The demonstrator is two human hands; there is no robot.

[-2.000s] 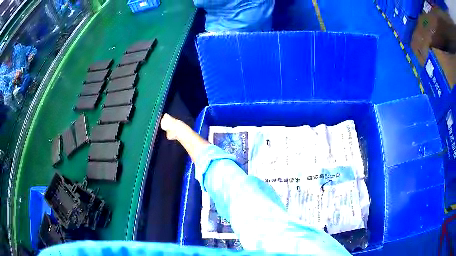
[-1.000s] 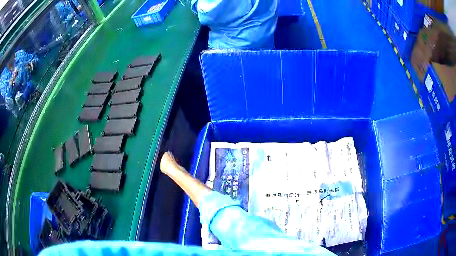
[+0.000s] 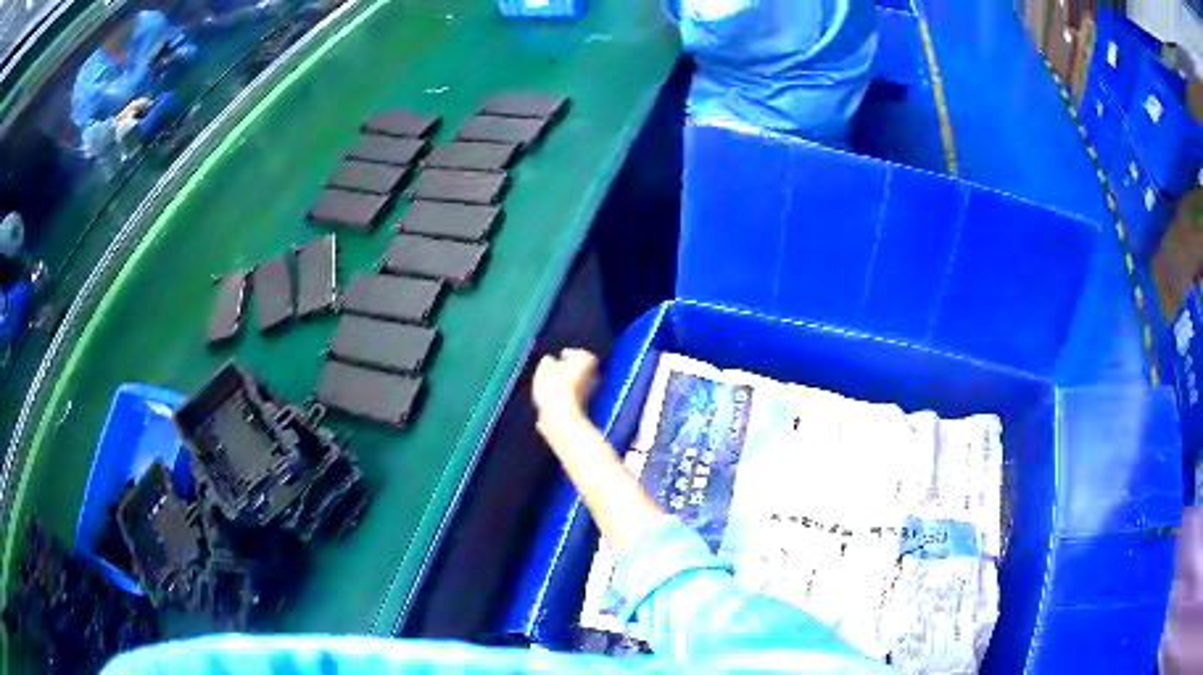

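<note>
My right hand [image 3: 565,379] reaches in from the bottom right over the gap between bench and blue box. Its fingers look curled; whether anything is in them cannot be told. My left hand is out of view. Black open plastic housings [image 3: 243,433] lie in a jumbled pile at the bench's lower left. Flat dark rectangular units [image 3: 380,343] lie in rows on the green bench [image 3: 495,310]. The open blue corrugated box [image 3: 877,346] stands right of the bench. A printed newspaper sheet [image 3: 825,521] lies inside it, with dark parts showing at its lower left edge.
A blue bin [image 3: 128,442] sits beside the housings. Another small blue bin [image 3: 541,7] is at the bench's top edge. A person in light blue [image 3: 778,59] is beyond the box, and another [image 3: 125,86] is at top left. Blue cartons [image 3: 1137,112] stand at the right.
The view has turned left, so bench and box appear shifted right. More of the blue bin by the housings shows. My right hand stays over the gap beside the box.
</note>
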